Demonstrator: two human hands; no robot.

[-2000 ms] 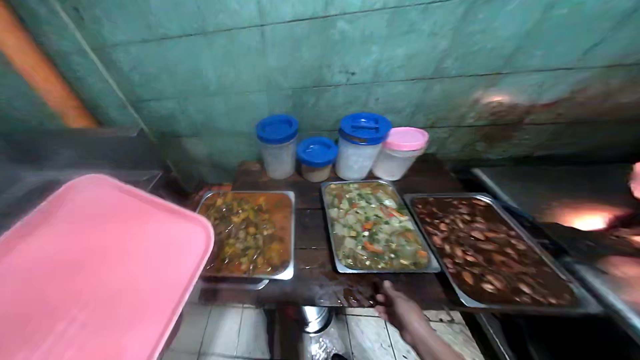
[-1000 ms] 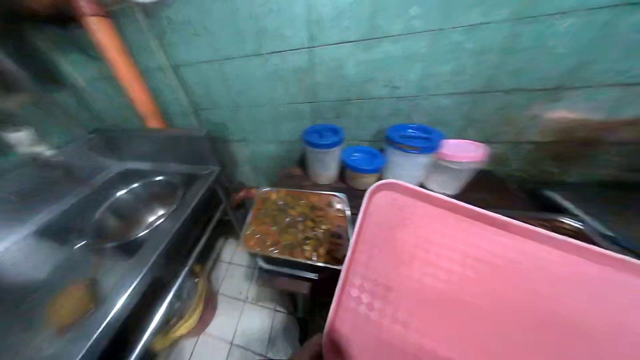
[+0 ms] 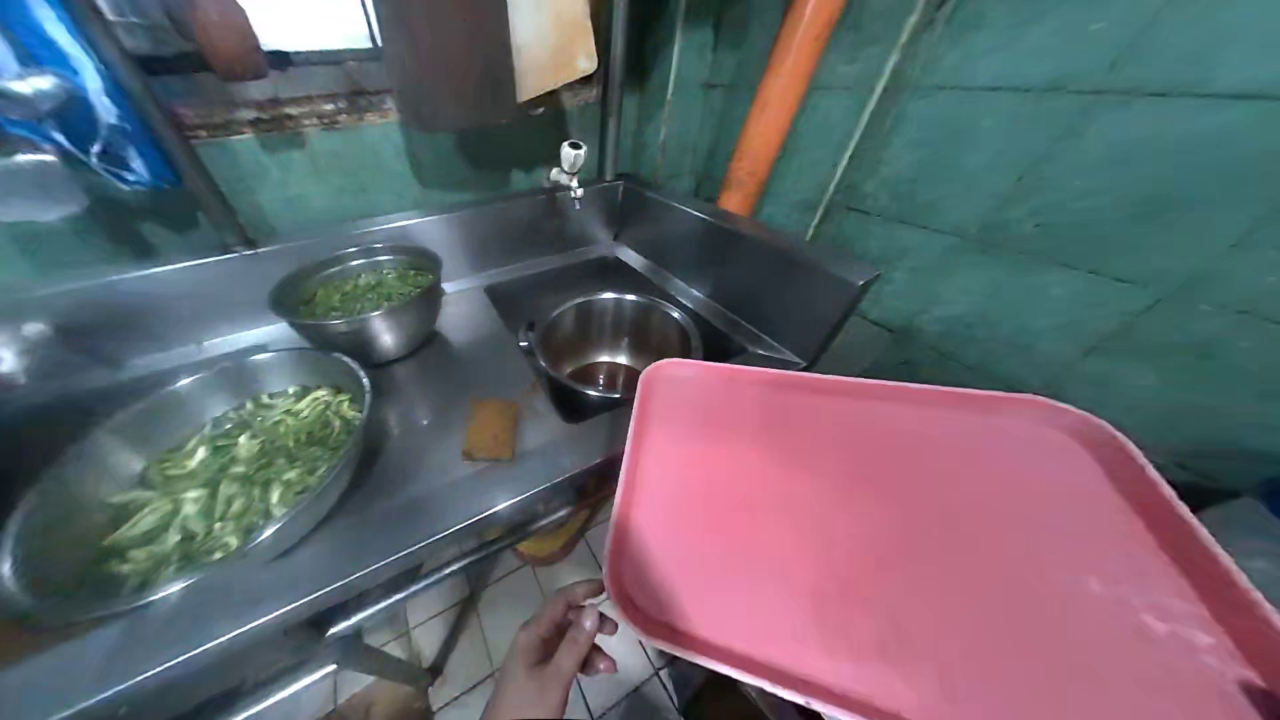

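Note:
A pink plastic tray (image 3: pixel 880 540) fills the lower right, tilted with its inner face showing. My left hand (image 3: pixel 555 650) is beside the tray's lower left edge, thumb and fingers curled near each other; whether it touches the rim is unclear. Of my right hand, at most a dark sliver shows at the tray's far lower right edge, too little to read its grip. Left of the tray, a steel pot (image 3: pixel 612 345) with some brownish liquid stands in the sink. A brown sponge-like block (image 3: pixel 491 430) lies on the steel counter.
A large steel basin (image 3: pixel 330 370) of sliced green vegetables and a smaller steel bowl (image 3: pixel 400 325) of chopped greens stand on the counter (image 3: pixel 430 490). A faucet (image 3: pixel 570 170) is on the wall behind. An orange pipe (image 3: pixel 780 105) runs down the green wall (image 3: pixel 1050 220).
The view has swung left, from the food pans and lidded containers to the sink. The pink tray, at the left two seconds ago, is now at the right. My left hand has come into view.

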